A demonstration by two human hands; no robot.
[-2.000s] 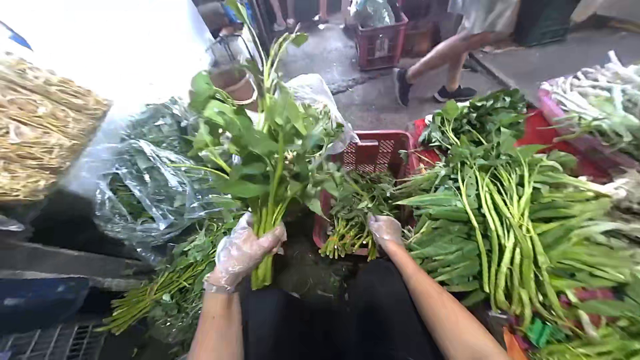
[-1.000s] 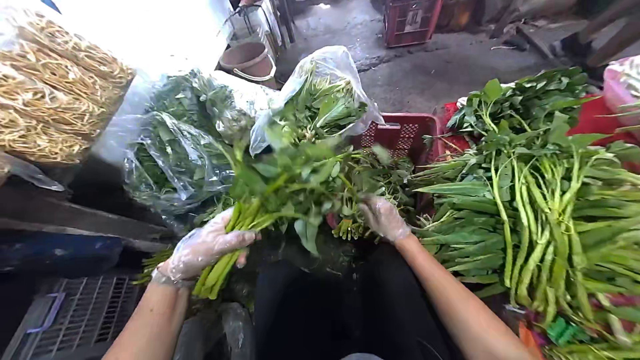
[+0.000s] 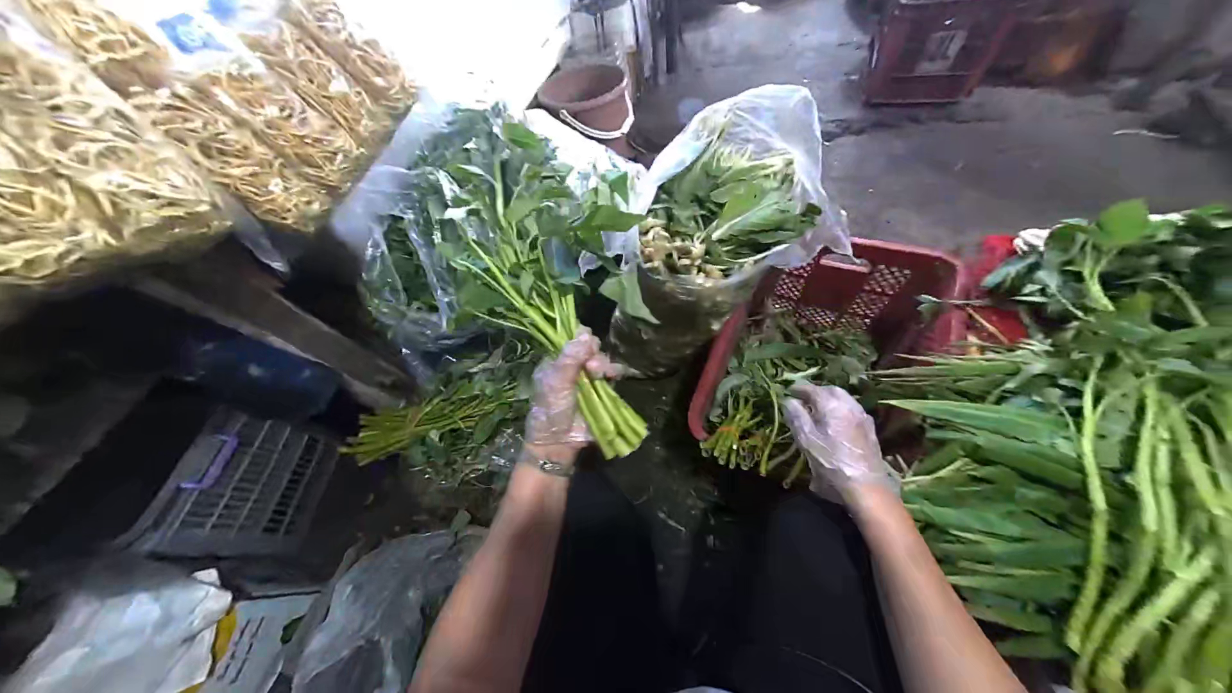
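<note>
My left hand (image 3: pixel 563 390), in a clear plastic glove, grips a bunch of leafy greens (image 3: pixel 539 298) by its thick stems, leaves pointing up and away. My right hand (image 3: pixel 835 435), gloved too, is beside the greens (image 3: pixel 794 361) in a red plastic crate (image 3: pixel 717 371); its fingers are curled, and whether they pinch a stem I cannot tell. Below and left of the held bunch lies another pile of greens (image 3: pixel 433 419). A clear bag (image 3: pixel 784 115) of leafy vegetables with pale roots stands between the held bunch and the crate.
Heaped long beans (image 3: pixel 1092 520) and leafy greens (image 3: pixel 1136 289) lie at the right. Bagged pale dried strips (image 3: pixel 96 164) fill the upper left. A brown bucket (image 3: pixel 587 96) and another red crate (image 3: pixel 929 53) stand behind. A grey crate (image 3: pixel 241 491) and plastic bags (image 3: pixel 375 606) are lower left.
The bunch in my left hand, upright two seconds ago and leaning right one second ago, now leans up and left. My right hand stays by the crate's greens. The view has turned left.
</note>
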